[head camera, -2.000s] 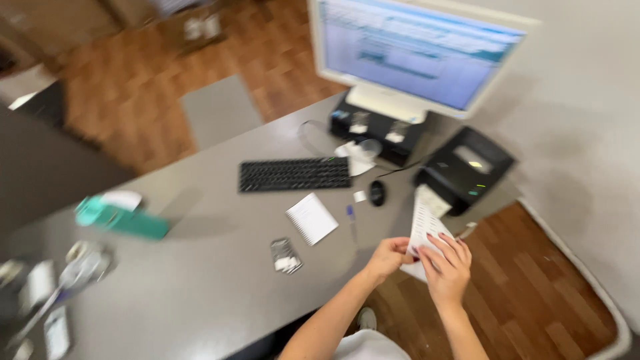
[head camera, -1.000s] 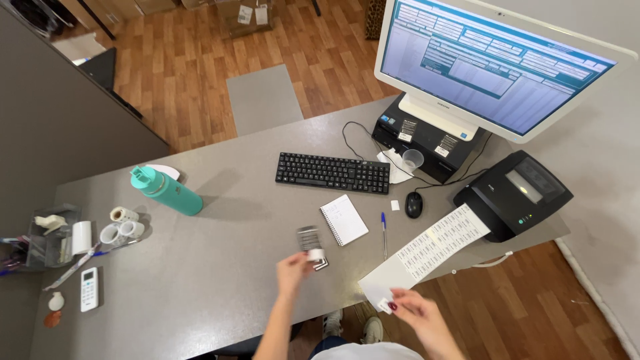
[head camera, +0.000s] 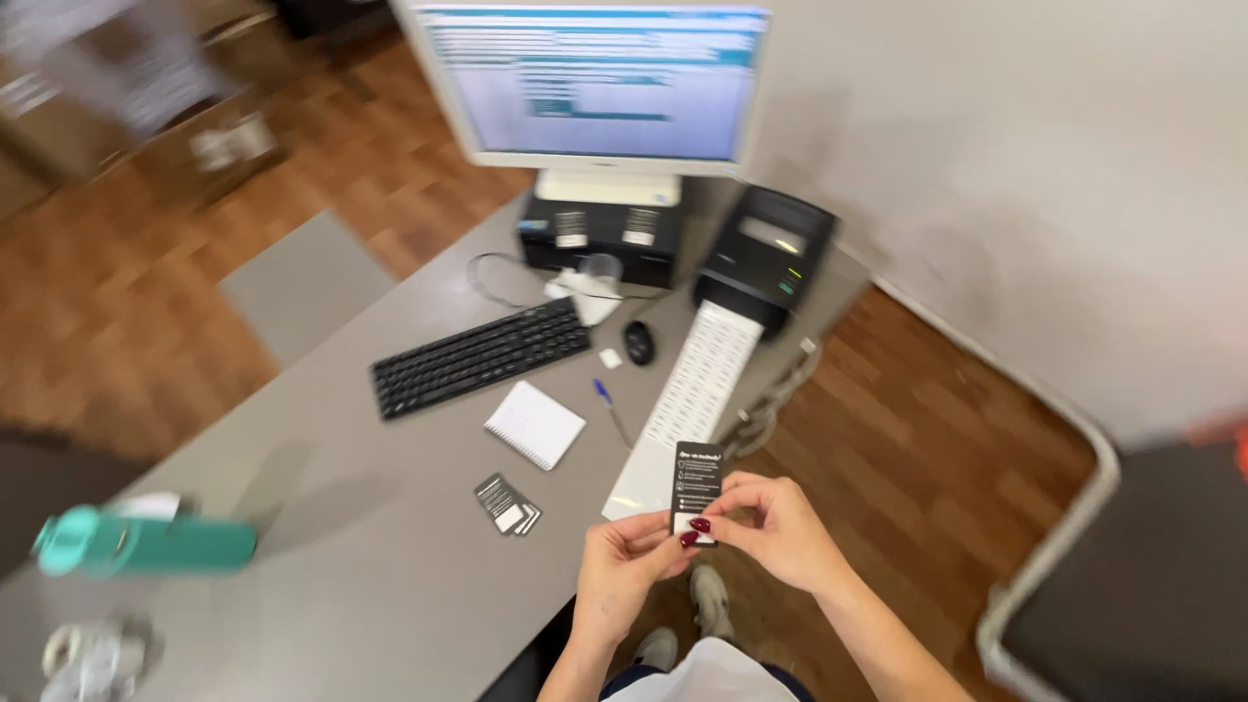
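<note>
A black printed card (head camera: 697, 478) with a white patch at its lower end is held by both hands over the desk's front edge. My left hand (head camera: 629, 575) grips its lower left, and my right hand (head camera: 770, 526) pinches its lower right, both thumbs on the white patch. Behind the card, a strip of printed white labels (head camera: 704, 375) runs out of the black label printer (head camera: 765, 255) toward the desk edge. A small stack of similar cards (head camera: 507, 504) lies on the desk to the left of my hands.
Beyond the cards lie a spiral notepad (head camera: 535, 425), a blue pen (head camera: 604, 392), a black mouse (head camera: 639, 343) and a black keyboard (head camera: 481, 358). The monitor (head camera: 600, 88) stands behind them. A teal bottle (head camera: 151, 542) and tape rolls (head camera: 83, 651) are at the left.
One second ago my left hand was at the card stack and my right hand at the strip's end. Now they are together on one card. The view has turned.
</note>
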